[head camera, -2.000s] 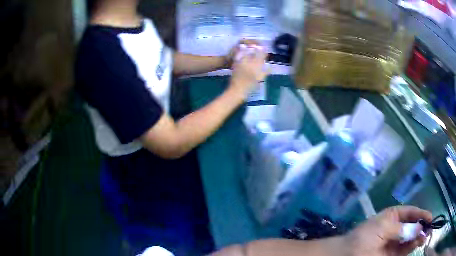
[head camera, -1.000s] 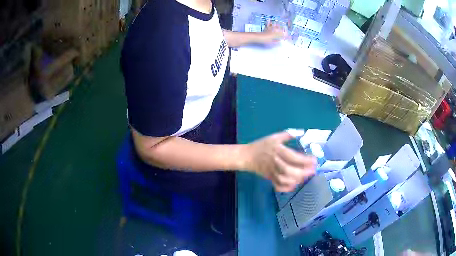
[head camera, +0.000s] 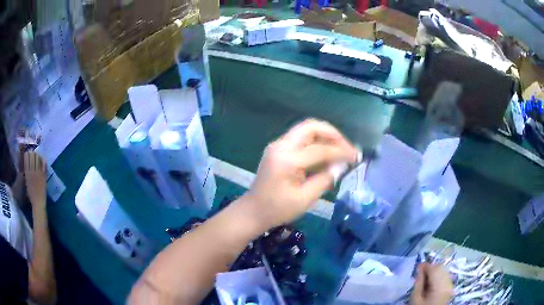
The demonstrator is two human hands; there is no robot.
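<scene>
My left hand (head camera: 295, 170) is in mid-view above the black cable pile (head camera: 277, 253). Its fingertips are closed on a small, blurred dark and pale piece that looks like a short black cable. It is in front of two open retail boxes (head camera: 388, 205) with flaps up and pale rounded tops inside. My right hand (head camera: 433, 286) is at the bottom right, partly cut off, beside another open box (head camera: 373, 279); its grip is unclear. A heap of white straps (head camera: 471, 275) lies right of it. One more open box (head camera: 244, 286) shows at the bottom edge.
Two joined open boxes (head camera: 170, 155) and a single box (head camera: 110, 220) stand on the left. A brown carton (head camera: 137, 59) is behind them. A pale rail (head camera: 238, 174) edges the green belt. A dark carton (head camera: 468, 83) is across the line. A neighbour's arm (head camera: 39, 220) is at far left.
The view has swung right, from the neighbour to the belt and strap heap. My left hand has come into mid-view with the small piece, and my right hand now shows at the bottom right.
</scene>
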